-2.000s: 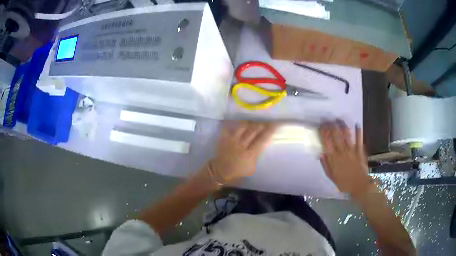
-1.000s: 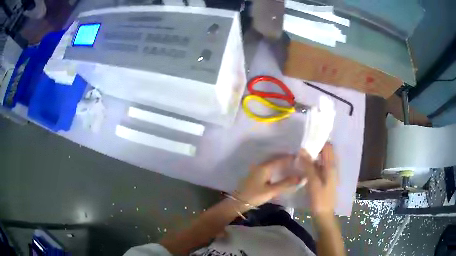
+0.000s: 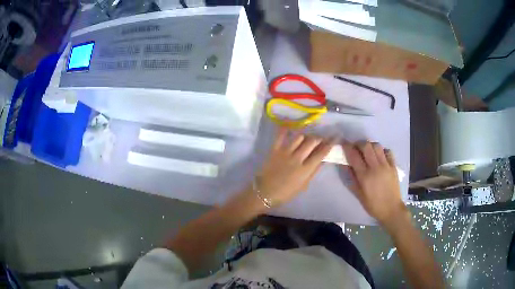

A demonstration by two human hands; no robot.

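White cut strips (image 3: 335, 154) lie flat in a narrow bundle on the pale bench top, mostly hidden under my hands. My left hand (image 3: 291, 168) is bare, its fingers spread over the bundle's left end. My right hand (image 3: 374, 176) is bare, its bent fingers over the bundle's right part; a white end shows past them. Two more white strips, an upper one (image 3: 180, 139) and a lower one (image 3: 172, 163), lie side by side left of my hands. Scissors (image 3: 296, 112) with red and yellow loops lie just beyond my left hand.
The cutting machine (image 3: 152, 62) stands at back left, near a blue tray (image 3: 59, 135) and crumpled white scrap (image 3: 100, 135). A hex key (image 3: 367, 89) lies before the cardboard box (image 3: 378, 59), which has more strips (image 3: 344, 22) on top. A white roll (image 3: 480, 138) is at right.
My hands have moved from the bench's front edge farther onto the bench and apart. The strip bundle, earlier raised and angled away from me, now lies sideways on the bench.
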